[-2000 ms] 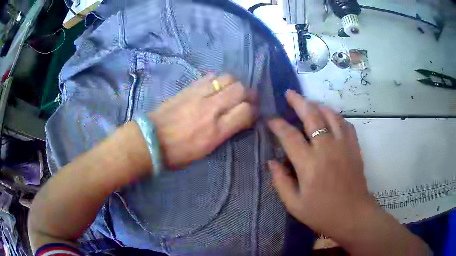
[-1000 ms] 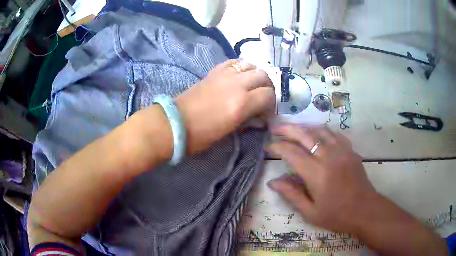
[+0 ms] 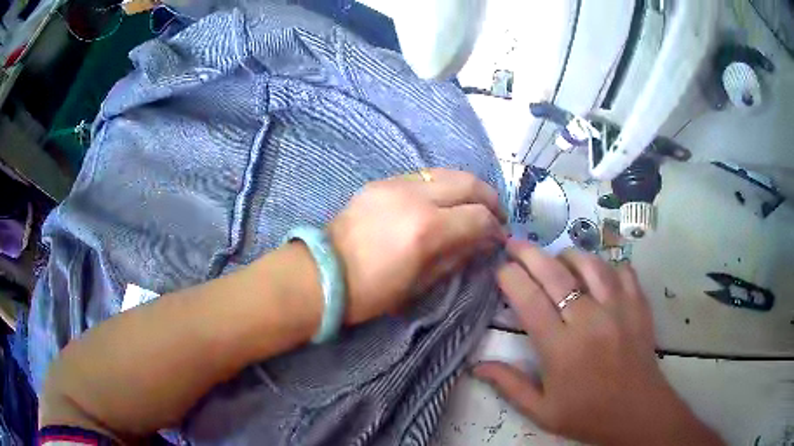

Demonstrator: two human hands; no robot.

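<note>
The blue-grey jacket (image 3: pixel 187 165) lies inside out over the table and machine bed, its raised seams showing. My left hand (image 3: pixel 413 239), with a pale green bangle at the wrist, pinches the jacket's right edge beside the needle area. My right hand (image 3: pixel 575 322) is next to it, its fingertips touching the same edge and its thumb apart on the table. The presser foot (image 3: pixel 525 193) stands just beyond my fingers, partly hidden by the cloth. Whether a small strip is between my fingers cannot be seen.
The sewing machine head (image 3: pixel 644 104) rises at the upper right, with a dark knob and white dial (image 3: pixel 638 218). Black thread snips (image 3: pixel 740 292) lie on the bed at right. A white label (image 3: pixel 139 297) shows at the jacket's left. Dark green material (image 3: pixel 91 87) is at upper left.
The view has shifted, showing more of the machine head. Compared with two seconds ago, the jacket's dark edge band is folded out of sight and both hands hold closer together by the needle area.
</note>
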